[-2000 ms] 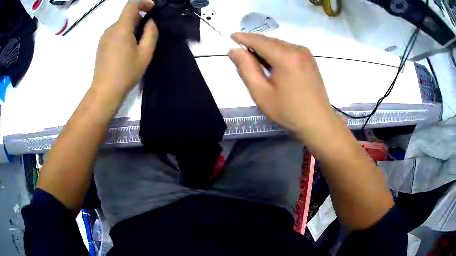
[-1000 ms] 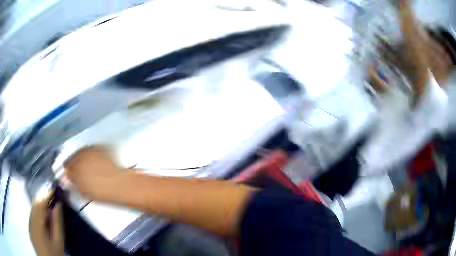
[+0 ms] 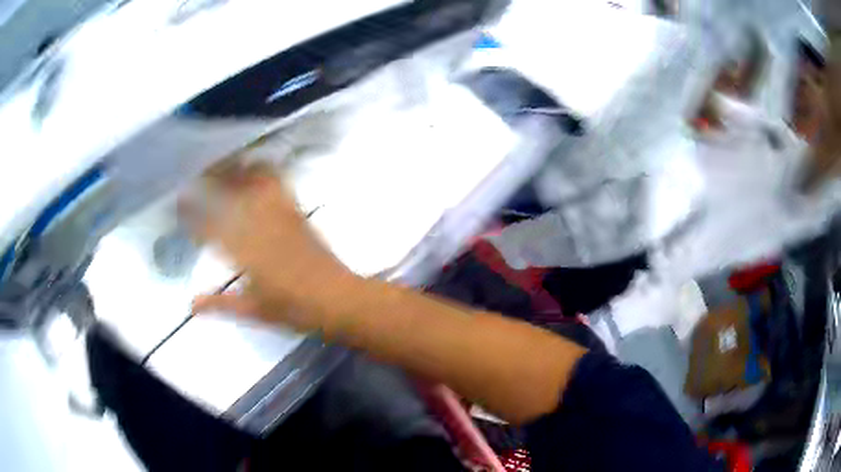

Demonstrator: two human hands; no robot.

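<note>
The view is tilted and blurred. A black fabric piece (image 3: 157, 396) lies over the table's front edge at the lower left, its upper end near the needle area of the sewing machine (image 3: 166, 152). My right hand (image 3: 258, 249) is over the white table (image 3: 396, 194), to the right of the fabric and apart from it. Its thumb and fingers are spread. The fingertips are blurred near the machine, and I see no thing held in them. My left hand is not in view.
A red plastic basket (image 3: 461, 429) stands below the table edge. Pale fabric (image 3: 599, 212) lies beyond the table's right end. A brown package (image 3: 724, 346) is at the right. Another person, blurred, is at the upper right.
The view has swung to the right and tilted. Since one second ago my right hand has moved away from the black fabric, and my left hand has left the picture.
</note>
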